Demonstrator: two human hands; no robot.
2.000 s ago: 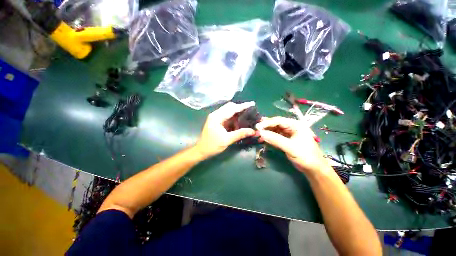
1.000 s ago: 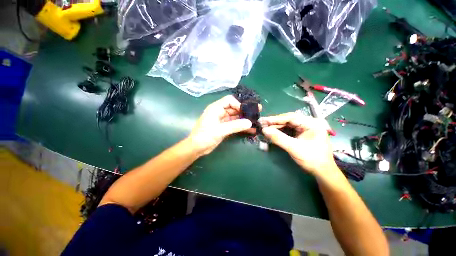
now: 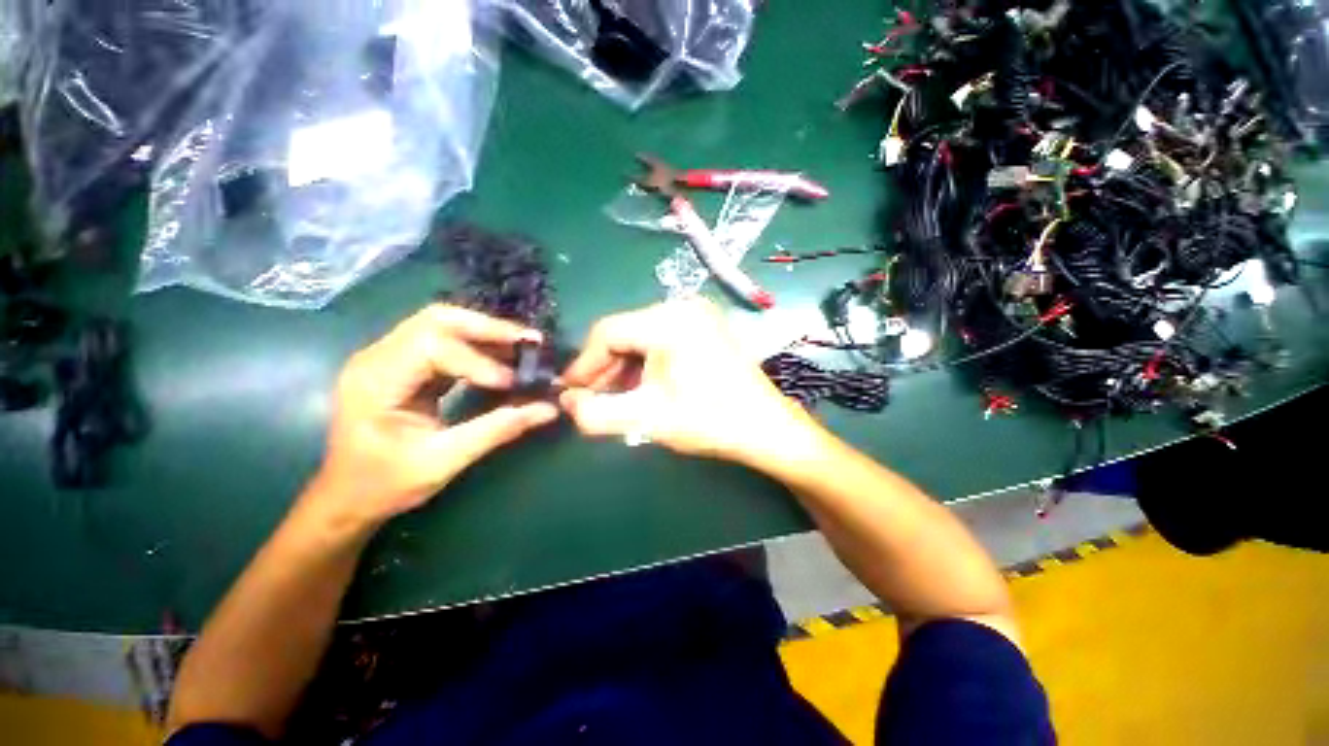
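Note:
A small black housing (image 3: 534,363) is between my two hands at the centre. My left hand (image 3: 416,415) holds it from the left between fingers and thumb. My right hand (image 3: 671,382) pinches at its right side, at what look like thin wires; the fingertips hide the detail. A small white piece shows under my right fingers. A dark pile of small black parts (image 3: 496,274) lies just behind the housing. A black cable bundle (image 3: 828,382) lies to the right of my right hand.
Red-handled pliers (image 3: 707,219) lie on clear film behind my right hand. A large tangled wire harness heap (image 3: 1049,219) fills the right. Clear plastic bags (image 3: 328,175) lie at the far left. Blurred black coiled cables (image 3: 96,405) lie at the left. The bench edge runs in front of me.
The view has swung right, so the bench things appear further left and more of the harness heap shows. Both hands still work at the black housing, which is now turned differently.

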